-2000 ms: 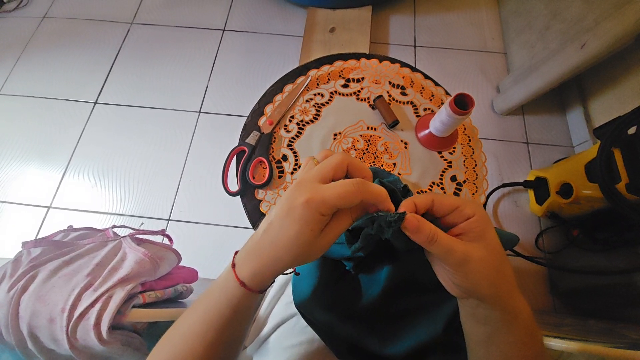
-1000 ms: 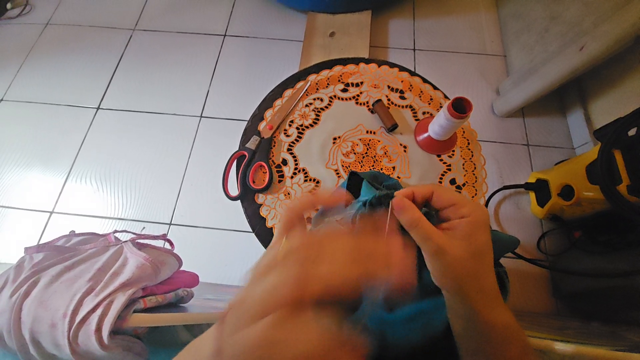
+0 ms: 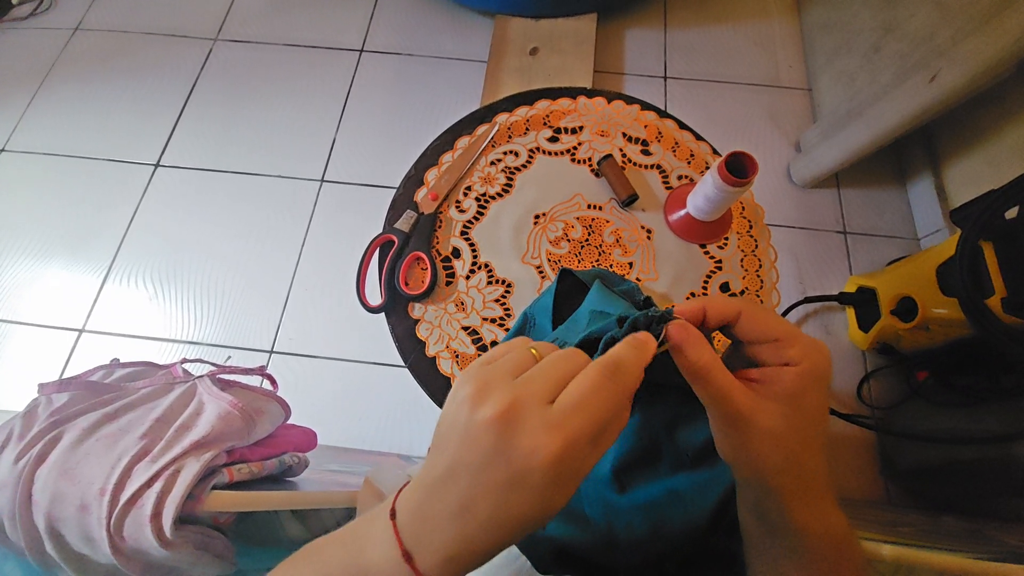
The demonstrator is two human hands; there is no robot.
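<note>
Dark teal fabric (image 3: 640,472) with a gathered edge lies over my lap and the near side of a round table (image 3: 408,352). My left hand (image 3: 536,424), with a ring and a red string bracelet, holds the gathered edge between thumb and fingers. Close beside it, my right hand (image 3: 744,368) pinches the same edge; a thin light strand or needle shows between the fingertips, too small to tell. Beyond them, on a cutwork doily (image 3: 512,216), stand a cone of white thread (image 3: 712,200) and a lying brown thread spool (image 3: 618,181). Scissors (image 3: 424,232) rest at the left.
Pink clothing (image 3: 136,448) is piled at the lower left. A yellow corded machine (image 3: 912,304) sits on the tiled floor (image 3: 216,248) at the right, near a pale bench or step edge (image 3: 872,128). A wooden board (image 3: 540,56) extends beyond the table, by a blue object (image 3: 544,6).
My left hand, blurred over the fabric a second ago, is now at the gathered edge beside my right fingertips. The fabric's folds have shifted. Scissors and thread have stayed in place.
</note>
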